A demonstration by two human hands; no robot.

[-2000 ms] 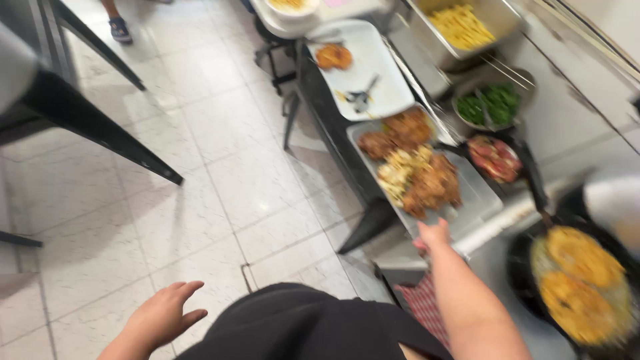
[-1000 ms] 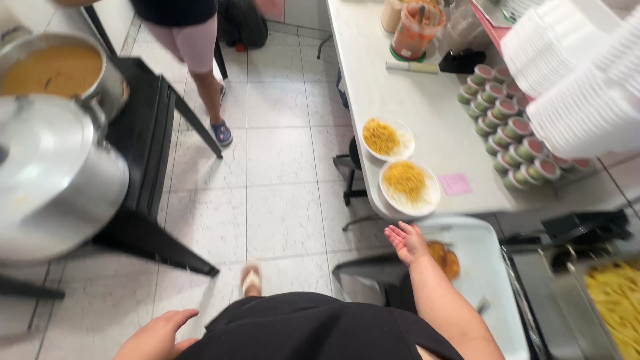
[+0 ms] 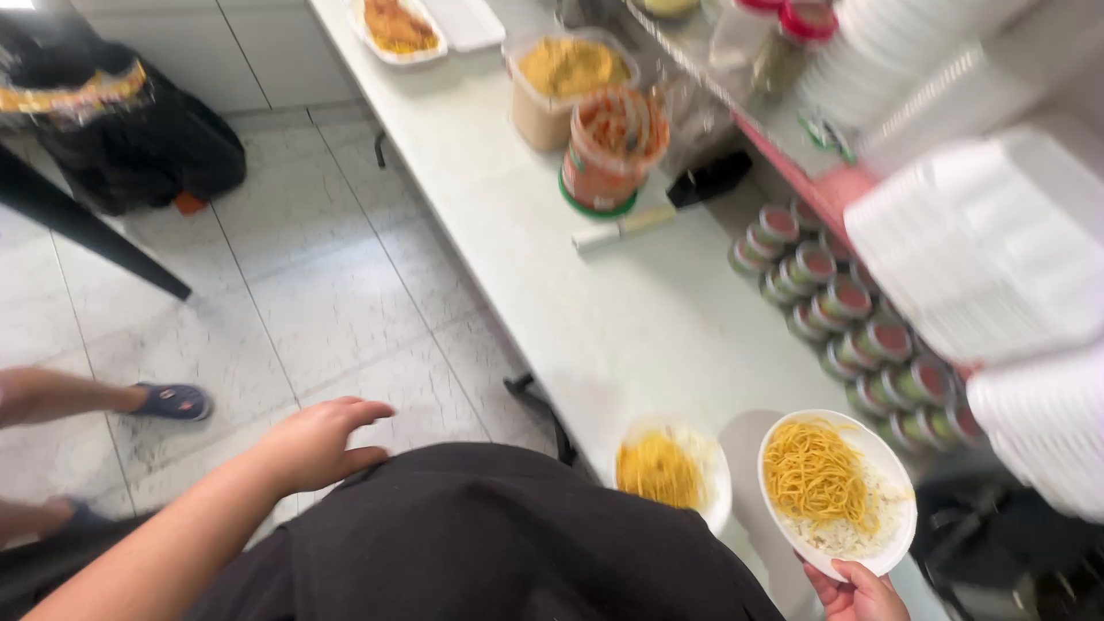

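Note:
At the lower right my right hand grips the near rim of a white bowl of spaghetti and rice, thumb on the rim, and the bowl is tilted above the counter. Just left of it a second white bowl with spaghetti and rice rests at the edge of the white counter, partly behind my dark clothing. My left hand hangs over the tiled floor beside my body, fingers apart, holding nothing.
An orange-smeared tub, a container of yellowish food, a knife and an open foam box with food sit on the counter. Lidded cups and stacked foam containers line the right. A person's leg is at left.
The view has swung along the counter. My right hand, empty one second ago, now holds one of the bowls that stood on the counter. My left hand stays empty.

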